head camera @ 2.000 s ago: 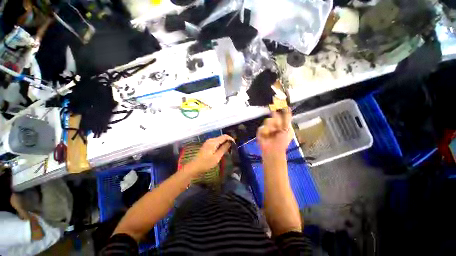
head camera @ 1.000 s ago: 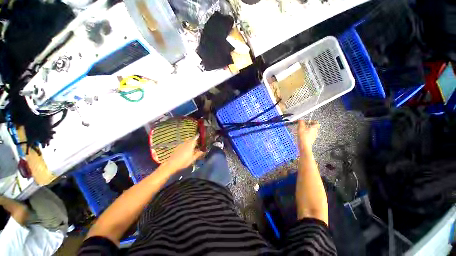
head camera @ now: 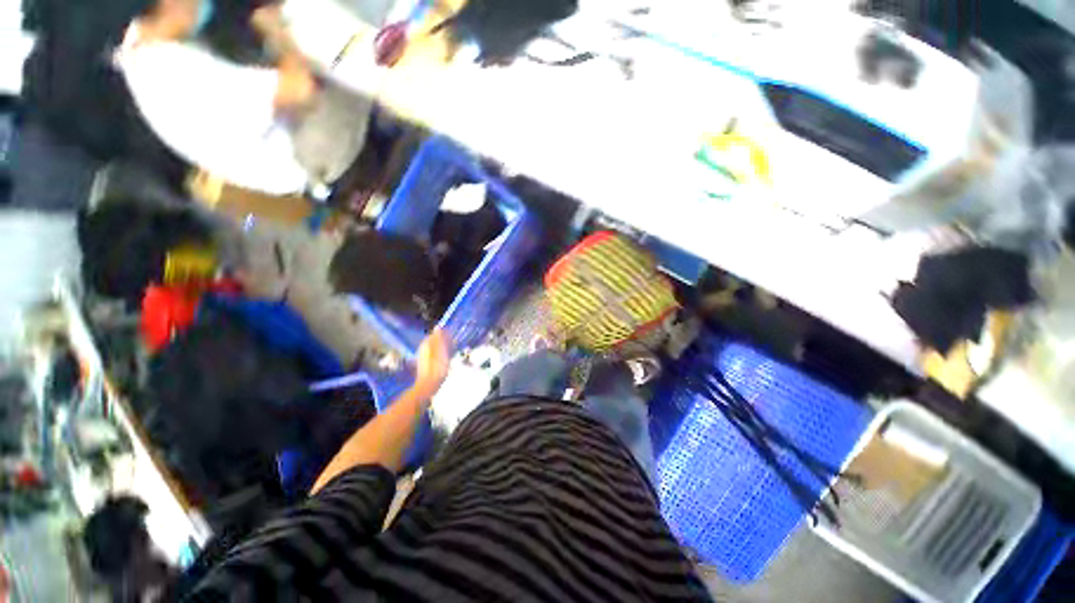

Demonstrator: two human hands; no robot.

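My left hand (head camera: 433,363) is blurred, held out to the left of my body beside a white crumpled thing (head camera: 467,383); whether it holds anything cannot be told. My right hand is not in view. A yellow-black striped pad with a red edge (head camera: 607,292) is in front of my knees. Several narrow black straps (head camera: 754,430) lie across the blue mesh crate (head camera: 745,481) at the right, their ends near the white basket (head camera: 1011,492).
The white table (head camera: 566,136) runs across the top, with yellow and teal snips (head camera: 736,160) and black cloth (head camera: 964,295) on it. A blue crate (head camera: 489,277) holds dark cloth. A person in white (head camera: 212,100) is at upper left. More blue containers stand at left.
The view has swung to the left. My left hand has moved away from the striped pad, out to my left side. My right hand has gone out of the picture.
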